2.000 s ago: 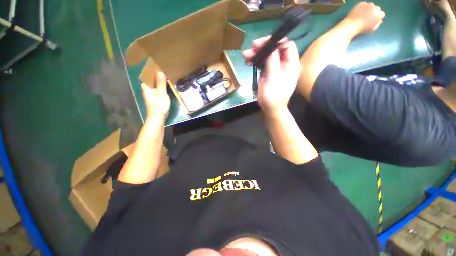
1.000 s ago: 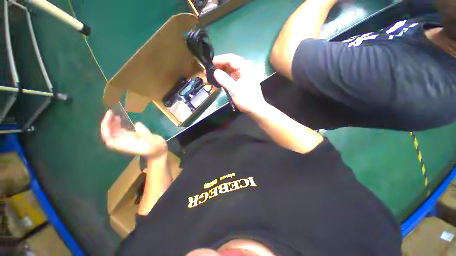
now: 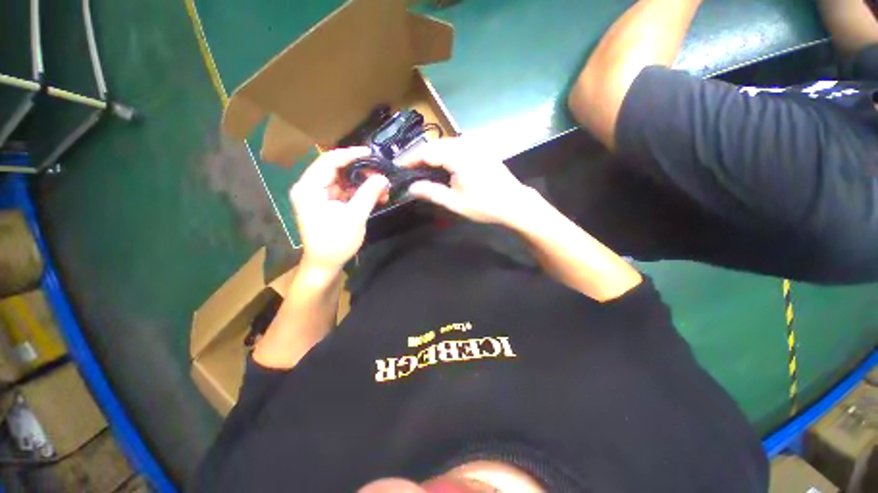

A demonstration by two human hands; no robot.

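Note:
An open brown mailer box [image 3: 332,72] stands on the green bench, its lid raised away from me. Black items and a shiny bagged accessory [image 3: 396,129] lie inside it. A black cable bundle [image 3: 400,180] is held crosswise at the box's near side. My left hand [image 3: 337,197] grips its left end and my right hand [image 3: 467,178] grips its right end. My hands hide the box's near edge.
A supply carton [image 3: 226,332] with black cables is low at left, partly behind my left forearm. A neighbouring worker's arm [image 3: 640,72] rests at the bench [image 3: 510,63] on the right. A white tube rack [image 3: 58,91] is at upper left.
My right hand has brought the cable bundle down from above the box's right side to its near side. My left hand has come in from the left and taken hold of the bundle.

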